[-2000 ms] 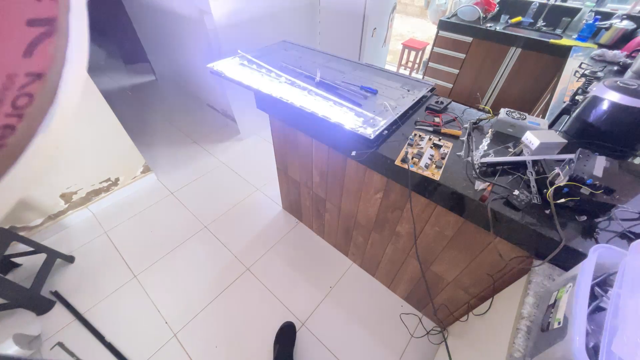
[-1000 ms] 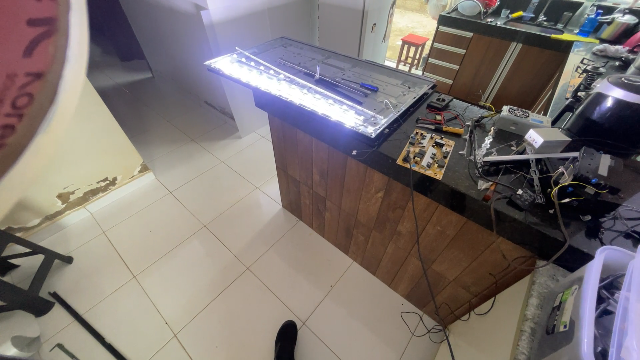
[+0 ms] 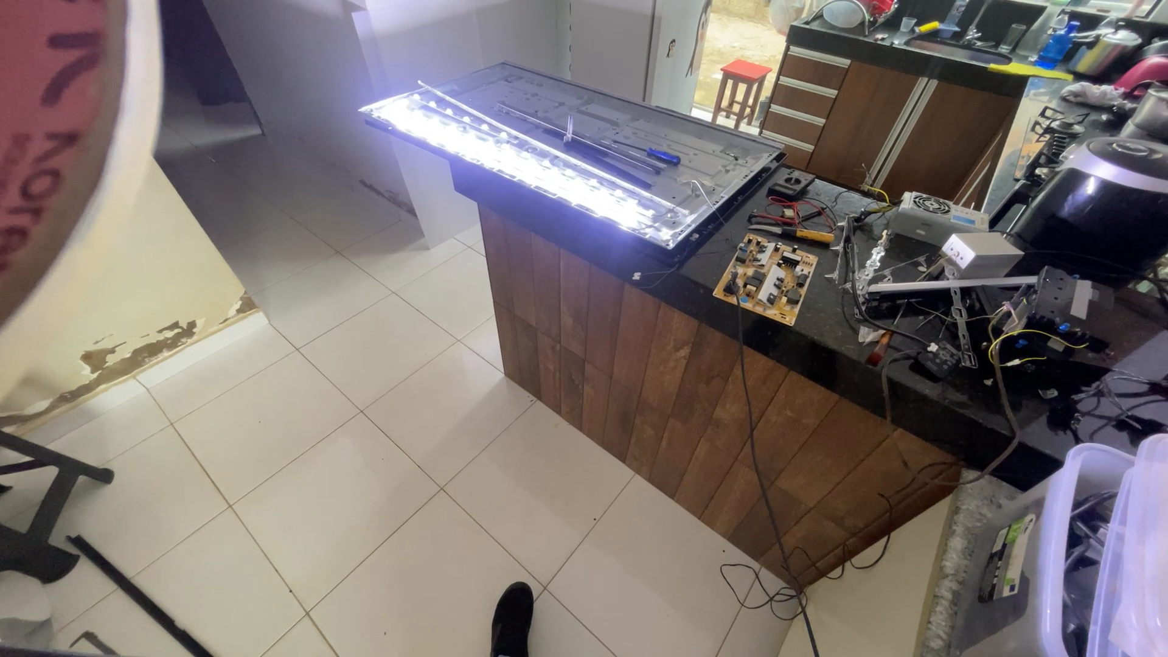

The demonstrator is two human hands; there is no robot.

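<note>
Neither my left hand nor my right hand shows in the head view. On the black countertop (image 3: pixel 703 265) lies an opened flat television panel (image 3: pixel 630 119) with lit LED strips (image 3: pixel 529 169) along its near side. A blue-handled screwdriver (image 3: pixel 663 156) rests on the panel. Right of it lie a tan circuit board (image 3: pixel 767 279) with a black cable, a black multimeter (image 3: pixel 790 184), red and black leads and a yellow-handled tool (image 3: pixel 803 234). A metal power supply (image 3: pixel 940 214) stands farther right, near a cluttered heap of wires and brackets. A round pink label fills the upper left edge, blurred.
A plastic bin (image 3: pixel 1040 547) stands at the lower right. The black cable (image 3: pixel 750 401) hangs to the tiled floor. A black stand (image 3: pixel 46 511) and a dark strip (image 3: pixel 137 598) are at lower left. One black shoe (image 3: pixel 512 620) shows below. A red stool (image 3: pixel 741 91) stands behind.
</note>
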